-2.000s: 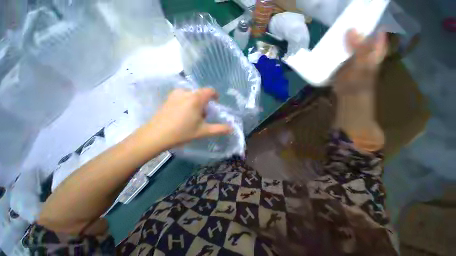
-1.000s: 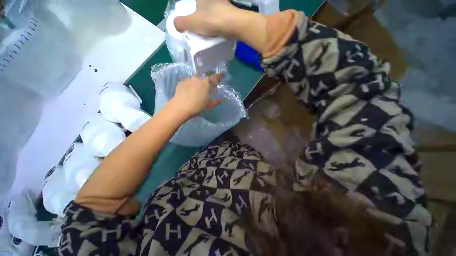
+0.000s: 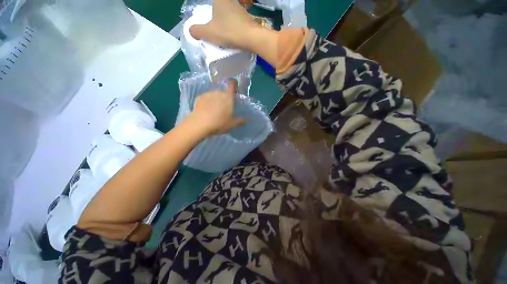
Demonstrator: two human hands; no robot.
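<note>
A white security camera lies tilted in the upper part of a clear ribbed plastic tray. Its squared end points toward me and its rounded end is up and left. My right hand grips the camera from above, its thumb on the rounded end; its other fingers are partly hidden at the top edge. My left hand is just below the camera, holding the tray at its middle, index finger up and thumb out to the right. The tray's lower half curves open below my left hand.
Several white cameras stand in a row at left on the green mat and white board. Cloudy plastic is piled at upper left. A blue rag shows beside my right wrist. Brown cartons are at right.
My right hand has brought the white camera from the upper right into the tray. The tray now lies on the mat. Over the last second both hands have shifted only slightly.
</note>
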